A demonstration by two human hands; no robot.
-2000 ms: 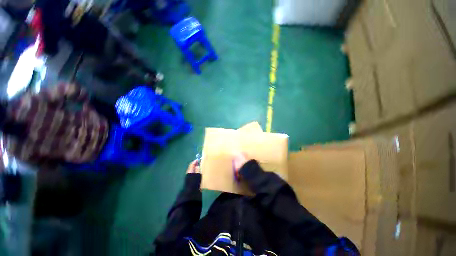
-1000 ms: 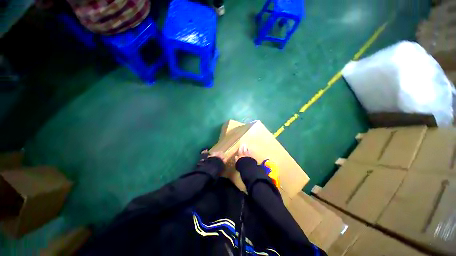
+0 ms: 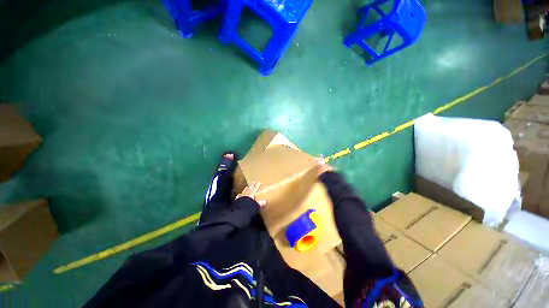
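A brown carton [image 3: 274, 163] is at the front of my body, with a pale triangular opening at its far end. My left hand [image 3: 251, 194] lies on its near edge, fingers apart. My right hand [image 3: 322, 168] is blurred at the carton's right corner; whether it grips the cardboard cannot be told. A blue and orange tape dispenser [image 3: 302, 230] rests on brown cardboard [image 3: 322, 210] between my forearms, with neither hand on it.
Blue plastic stools [image 3: 394, 27] stand on the green floor ahead. A yellow line [image 3: 385, 136] crosses the floor. Printed cartons [image 3: 421, 219] and a white wrapped bundle [image 3: 463, 159] are on the right. Open brown cartons [image 3: 27, 234] are at the left edge.
My hands have moved apart, the right one to the carton's right corner. The carton's far end has turned and shows a pale opening. The dispenser is now fully visible. The view has swung right.
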